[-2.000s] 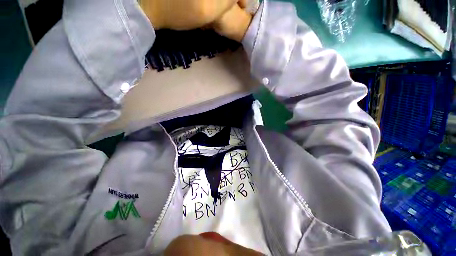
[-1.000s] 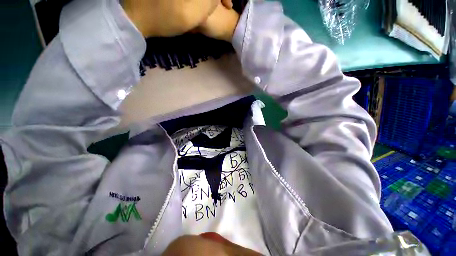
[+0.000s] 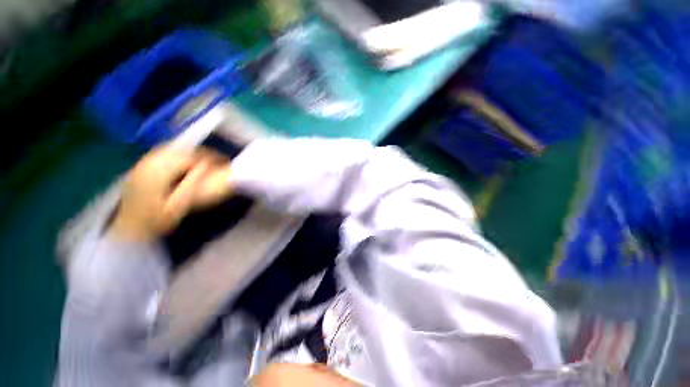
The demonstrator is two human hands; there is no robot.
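Note:
The view is strongly blurred. My left hand (image 3: 145, 198) and my right hand (image 3: 203, 180) are close together over a row of black parts (image 3: 198, 233), at the left of the view. The fingers look bent; what they hold, if anything, is hidden by the hands and blur. The black parts lie on a pale sheet or board (image 3: 219, 276), whose near edge is close to my body.
A blue bin with a pale label (image 3: 163, 125) stands beyond my hands. A crinkled clear bag (image 3: 306, 79) lies on the teal bench (image 3: 386, 91). A white lined stack (image 3: 427, 34) is farther back. Blue crates (image 3: 529, 68) stand at right beside green floor (image 3: 526, 204).
The view has swung right and tilted. My hands and the sheet now show lower and farther left, still close together. The blue bin and more floor have come into view.

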